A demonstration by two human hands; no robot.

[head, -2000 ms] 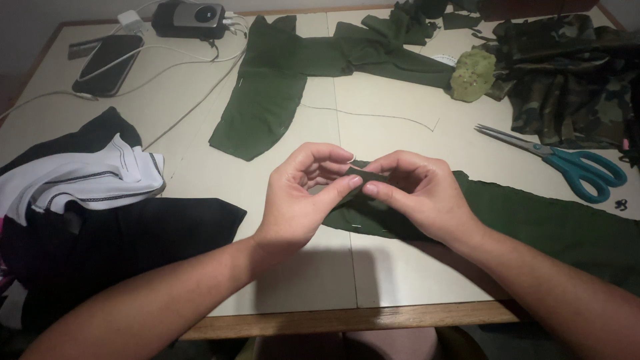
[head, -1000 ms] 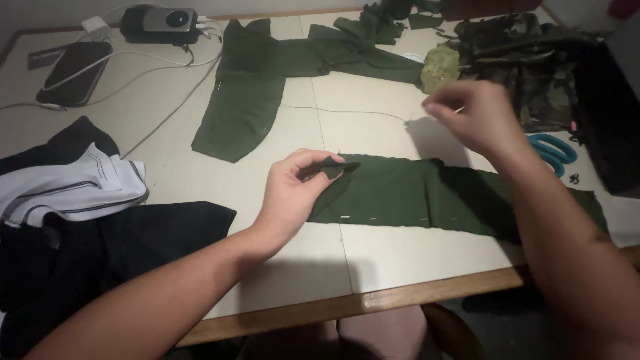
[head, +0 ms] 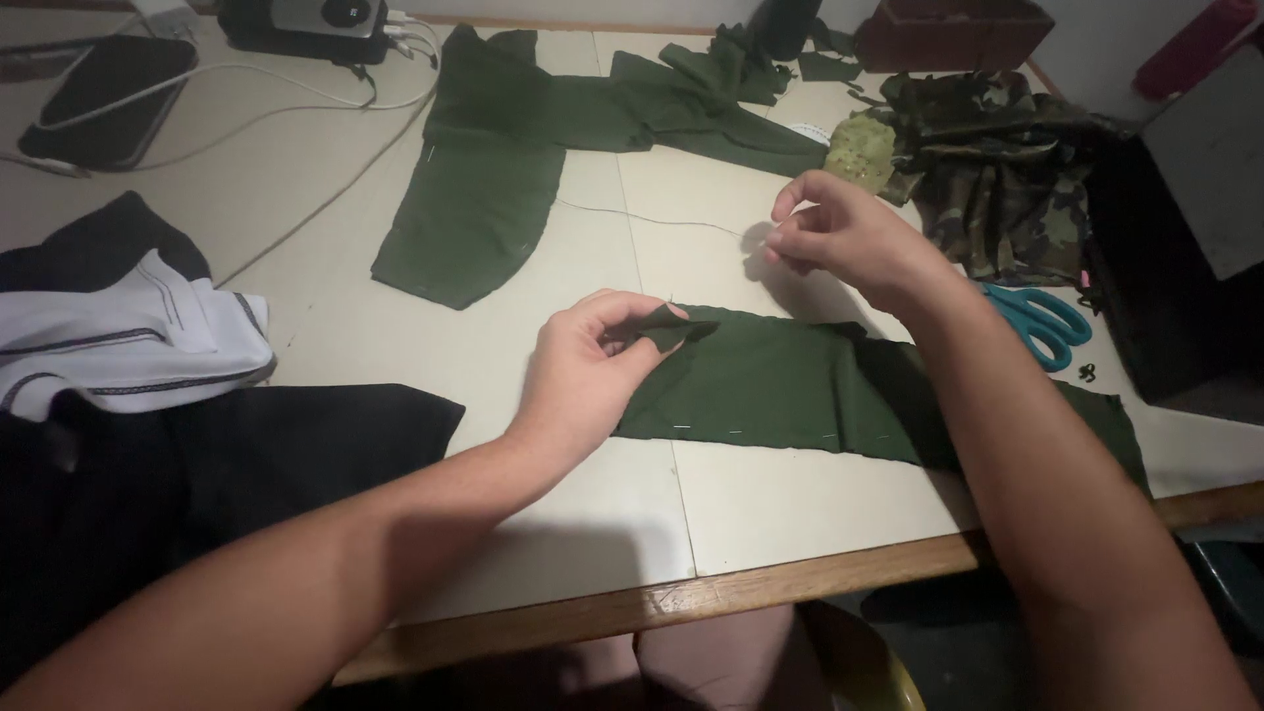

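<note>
My left hand (head: 602, 360) pinches the upper left corner of a dark green fabric strip (head: 780, 380), which lies on the table with several pins or light stitches along its lower edge. Above the strip, my right hand (head: 825, 227) has thumb and fingers brought together near the end of a thin thread (head: 652, 219); whether it grips the thread or a needle is too small to tell. Another dark green fabric piece (head: 484, 197) lies farther back. Beside my right hand is a yellow-green pincushion (head: 861, 153).
Teal-handled scissors (head: 1047, 321) lie partly behind my right forearm. Camouflage fabric (head: 1007, 188) and a dark box (head: 1185, 267) are at the right. Black and white garments (head: 128, 336) cover the left side. A phone (head: 114, 99), a power bank (head: 301, 30) and cables lie at the back left.
My right hand has moved from the fabric beside my left hand to up and right, near the pincushion. My left hand keeps its pinch on the green strip.
</note>
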